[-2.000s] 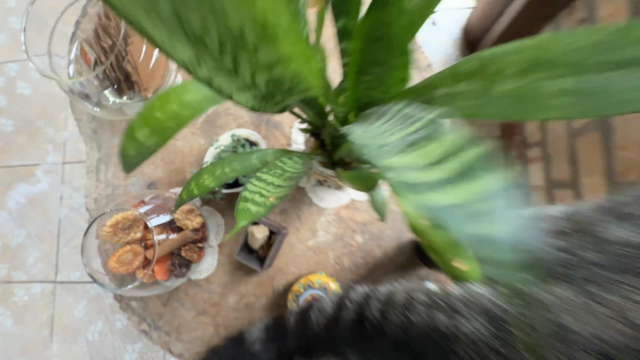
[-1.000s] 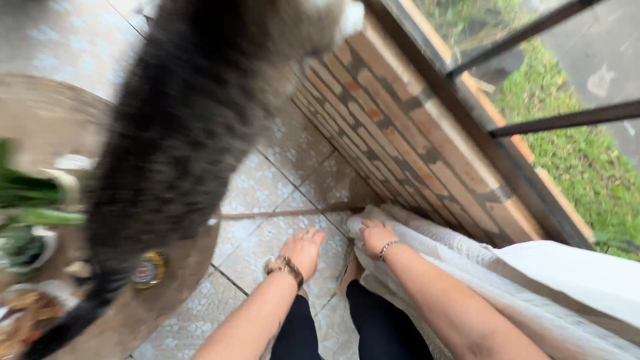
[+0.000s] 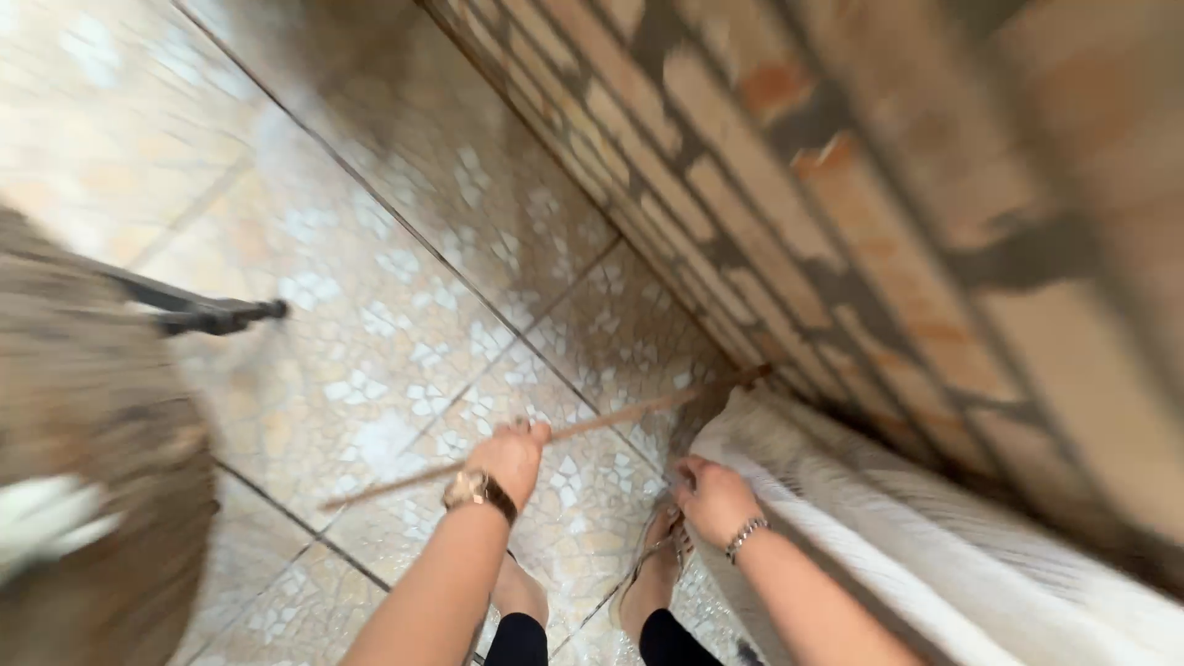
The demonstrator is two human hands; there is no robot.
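My left hand (image 3: pixel 509 455), with a wristwatch, is curled around a thin brown stick (image 3: pixel 398 485) that slants over the tiled floor, its far end close to the base of the brick wall. To its right my right hand (image 3: pixel 720 498), wearing a chain bracelet, touches the edge of a white curtain (image 3: pixel 860 546); its fingers are bent, and whether they grip the cloth cannot be made out. Both hands are above my feet, and a sandal (image 3: pixel 661 541) shows beneath the right one.
A brick wall (image 3: pixel 740 203) runs diagonally along the right. At the left is a wooden tabletop (image 3: pixel 111 407), with a blurred white thing at its near side and a dark metal piece (image 3: pixel 222 314) jutting out beyond its edge. Patterned tiles (image 3: pixel 444 324) cover the floor.
The view has turned down toward the floor and wall. My left hand, seen with spread fingers one second ago, is now closed around the stick. The cat is out of view.
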